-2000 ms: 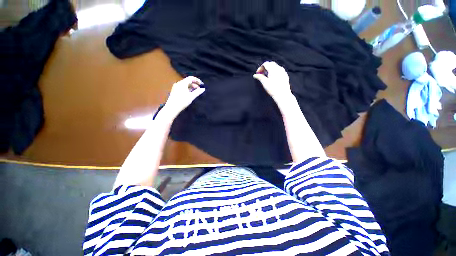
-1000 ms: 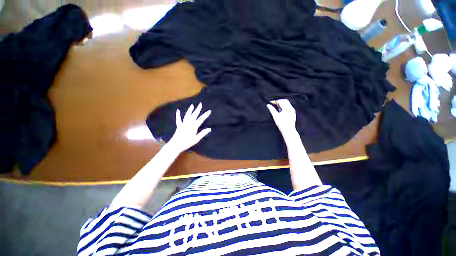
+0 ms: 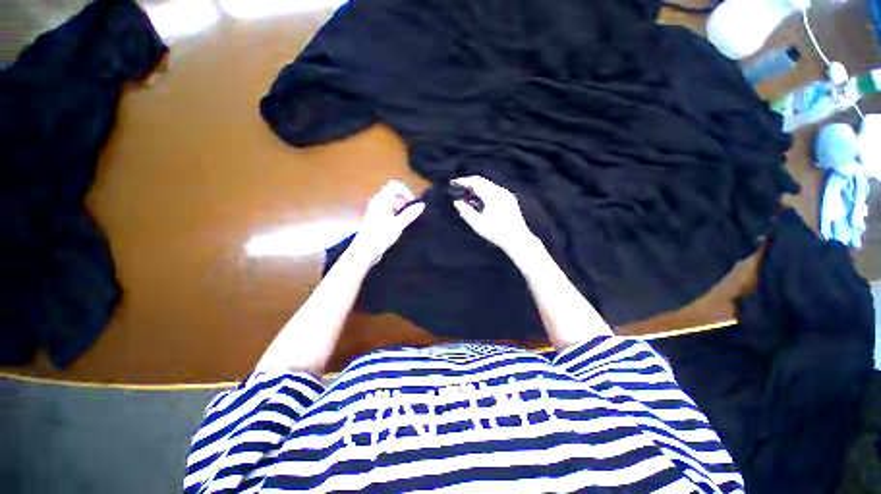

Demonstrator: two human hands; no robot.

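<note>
A black dress lies gathered and spread on the table in front of me, its curved lower edge near the table's front. My left hand pinches the black cloth at the dress's left side. My right hand is close to its right, fingers curled, with a small dark thing at the fingertips that looks like thread snips; it is mostly hidden. Loose threads are too fine to see. A sleeve lies at the dress's upper left.
Another black garment heaps on the table's left. More black cloth hangs over the front edge at right. A grey cylinder, a bottle, a white cord and a pale blue round-headed bundle lie at upper right.
My left hand was flat and spread on the cloth one second ago; it now pinches the cloth, higher up. My right hand has moved left, close to it. The view has shifted slightly.
</note>
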